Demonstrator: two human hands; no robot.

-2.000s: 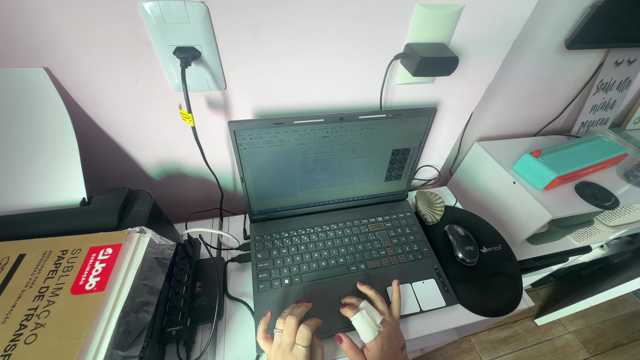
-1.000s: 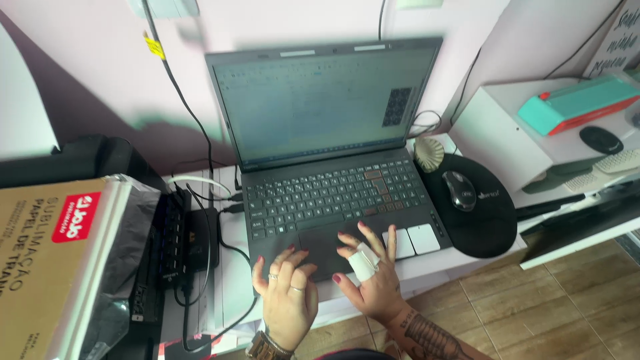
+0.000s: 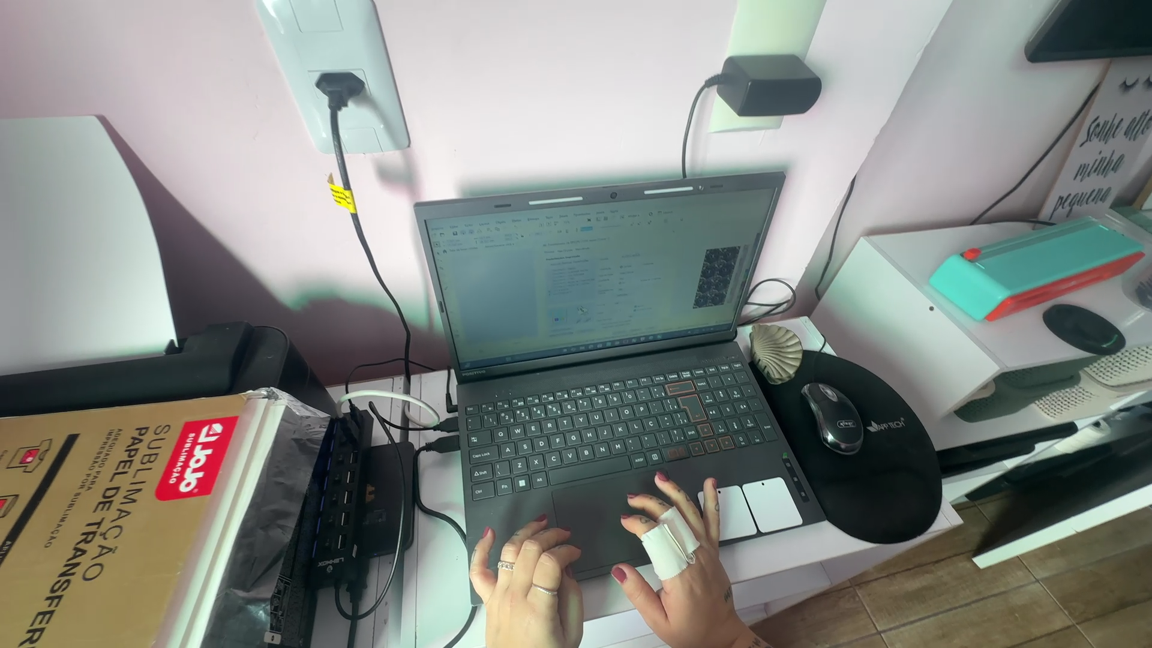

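Note:
An open laptop [image 3: 612, 432] stands on a white desk, its screen lit with a document window. My left hand [image 3: 529, 585] rests on the palm rest left of the touchpad, fingers bent and rings on, holding nothing. Over the right side of the touchpad [image 3: 589, 517] is my right hand [image 3: 679, 567], with fingers apart and a white bandage [image 3: 670, 543] around its fingers. Two white rectangular stickers [image 3: 772, 507] lie on the palm rest beside it. A wireless mouse [image 3: 832, 418] sits on a black mouse pad [image 3: 886, 486], away from both hands.
A cardboard box [image 3: 99, 522] and a USB hub [image 3: 340, 504] with cables stand at the left, before a black printer [image 3: 270, 360]. A seashell [image 3: 776, 352] touches the laptop's right side. On a white shelf unit [image 3: 909, 306] lies a teal and red device [image 3: 1035, 265]. Wall outlets hold a plug [image 3: 340, 88] and an adapter [image 3: 770, 85].
The camera view has tilted down and back up. Both hands remain at the laptop's front; the fingers of my left hand are more curled than one second ago.

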